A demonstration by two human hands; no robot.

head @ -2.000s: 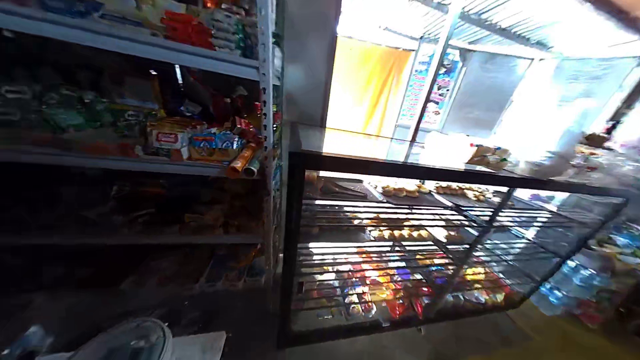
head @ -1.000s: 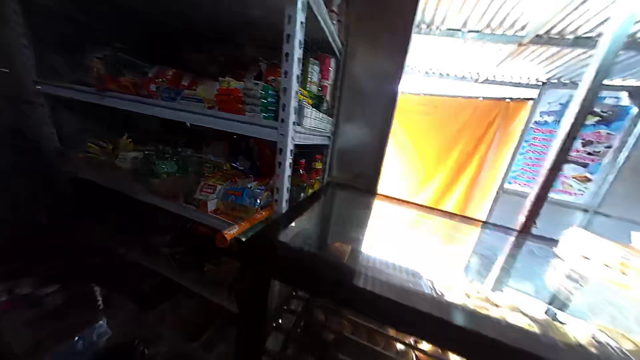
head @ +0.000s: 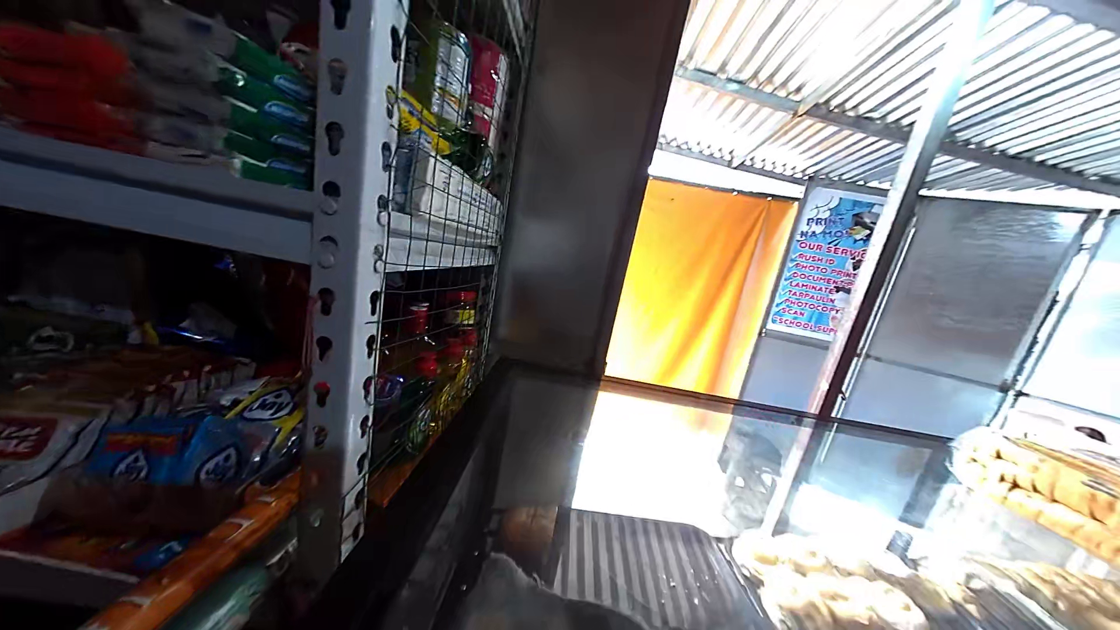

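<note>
Neither of my hands shows in the head view. Close in front is a glass-topped display case (head: 665, 455) with a dark frame. Through its glass I see a dark ridged tray (head: 652, 560) and, right of it, pale bread rolls (head: 831, 582). A plastic bag of browned bread (head: 1050, 490) rests at the right on the case top. To the left rises a metal shelf's perforated post (head: 337, 262). Blue detergent packs (head: 171, 451) lie on its lower shelf, green packets (head: 267, 114) and blurred red packets (head: 66, 83) above.
Wire mesh (head: 442, 254) covers the shelf's side, with red-capped bottles (head: 424, 367) behind it. An orange tube-like pack (head: 206, 551) juts out at the lower left. Beyond the case are an orange curtain (head: 691, 289), a printed poster (head: 822, 262), a slanting metal post (head: 884, 254) and corrugated roofing (head: 1032, 96).
The view has moved in close to the shelf post and the top of the display case. No hand shows in any of the frames.
</note>
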